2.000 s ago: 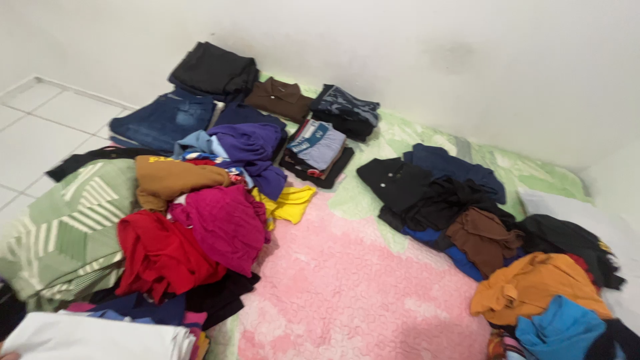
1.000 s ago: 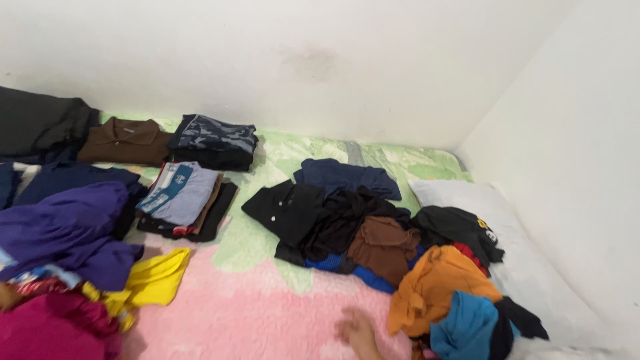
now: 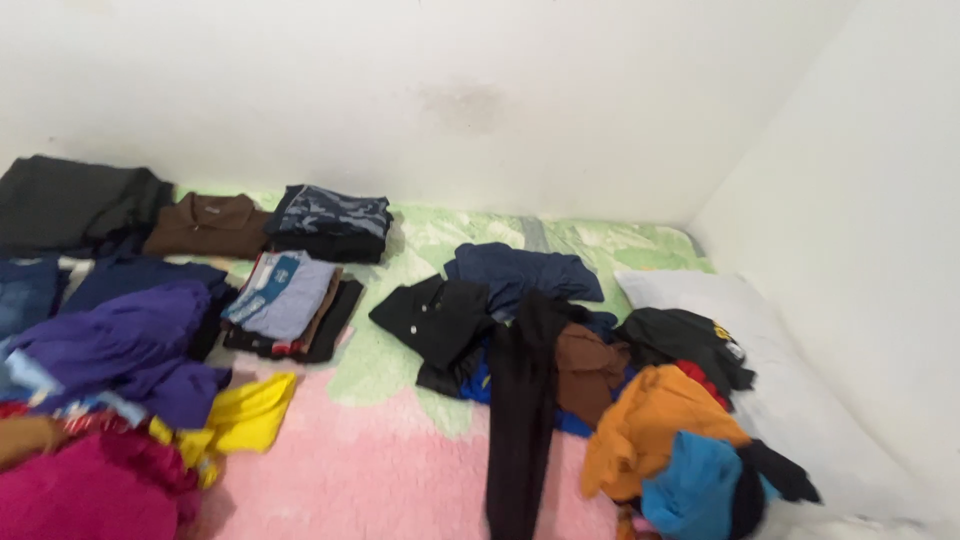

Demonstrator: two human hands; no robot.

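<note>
A long black garment point(image 3: 521, 420) stretches from the right-hand clothes heap down to the bottom edge of the view. Neither of my hands is visible, so what they touch cannot be seen. Around the black garment lie a black garment with buttons point(image 3: 442, 315), a navy folded garment point(image 3: 525, 274), a brown garment point(image 3: 589, 367) and an orange one point(image 3: 660, 427). A bright blue garment point(image 3: 694, 484) rests against the orange one.
Folded stacks line the back left: dark cloth point(image 3: 82, 202), a brown collared shirt point(image 3: 210, 225) and camouflage-patterned clothing point(image 3: 334, 214). Purple point(image 3: 127, 345), yellow point(image 3: 251, 416) and magenta point(image 3: 97, 487) garments lie at left. A white pillow point(image 3: 817, 420) borders the right wall.
The black garment now extends down across the pink bedding; before, it lay bunched in the heap. The hand seen near the bottom one second ago is out of view. The view has swung right since two seconds ago.
</note>
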